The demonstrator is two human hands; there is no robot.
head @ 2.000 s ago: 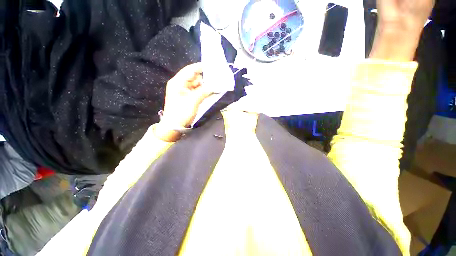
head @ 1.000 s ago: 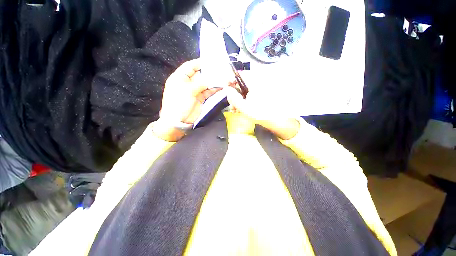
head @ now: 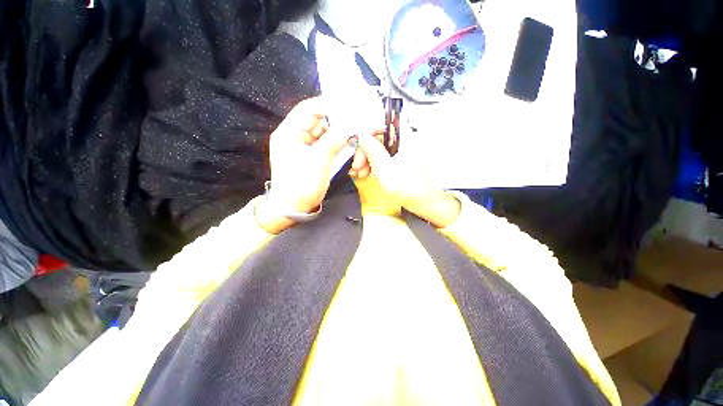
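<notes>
A white waistband facing (head: 342,71) runs up from my left hand (head: 300,158), whose fingers are closed on it. A small dark piece, perhaps a button, shows between the fingertips of both hands. My right hand (head: 396,178) touches my left at the fingertips, thumb and forefinger pinched. Dark narrow snips (head: 392,125) lie along my right hand's fingers, pointing away from me; whether the hand grips them is hard to tell. Bright glare hides needle and thread. The black garment (head: 214,119) with light specks is heaped at left.
A round bluish button dish (head: 402,47) with dark buttons and a pink strip stands on the white tabletop (head: 491,151). A black phone (head: 529,59) lies right of it. Dark cloth (head: 626,158) hangs at right, above brown cardboard (head: 626,317). A red thing (head: 51,264) shows at lower left.
My right hand has come down from the upper right to my left hand's fingertips. The snips, slanted a second ago, now stand nearly straight up in the picture. A small dark piece now shows between the fingertips.
</notes>
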